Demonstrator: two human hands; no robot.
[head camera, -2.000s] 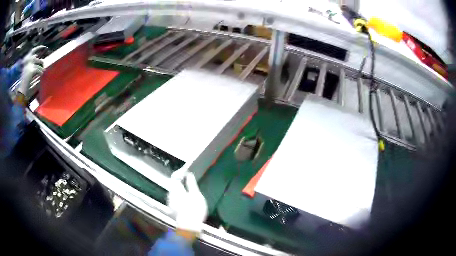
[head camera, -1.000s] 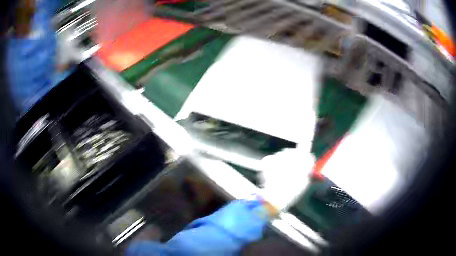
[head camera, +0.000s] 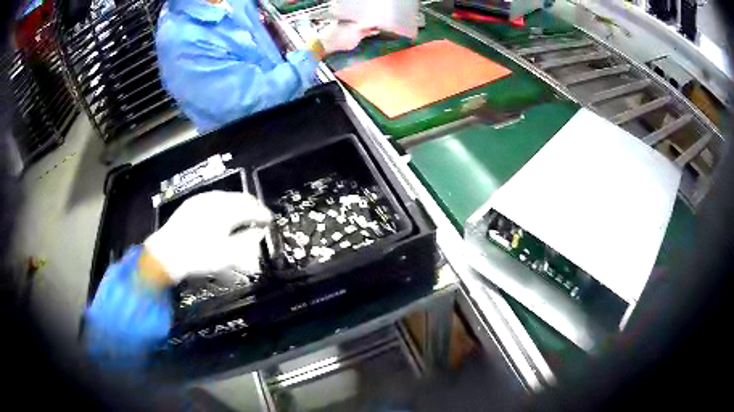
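My left hand (head camera: 213, 237), in a white glove with a blue sleeve, is over the black parts bin (head camera: 386, 278) at left. Its fingers are curled at the divider between two compartments. Whether they hold anything cannot be told. The right compartment holds many small shiny pieces (head camera: 322, 229). More small pieces lie below my hand, partly hidden by it. My right hand is not in view. The silver-white enclosure (head camera: 591, 193) lies at right, its open end towards me, showing a circuit board (head camera: 531, 257) inside.
A silver conveyor edge (head camera: 483, 310) runs between the bin and the green surface (head camera: 455, 173). An orange-red mat (head camera: 422, 74) lies behind. Another person in blue (head camera: 229, 64) works at the upper left, beside wire racks (head camera: 101, 68). Metal rollers (head camera: 612, 84) are at upper right.
The view has swung left and down to the bin. My left hand has moved from the enclosure's near corner to the bin. The second enclosure has left the view at right.
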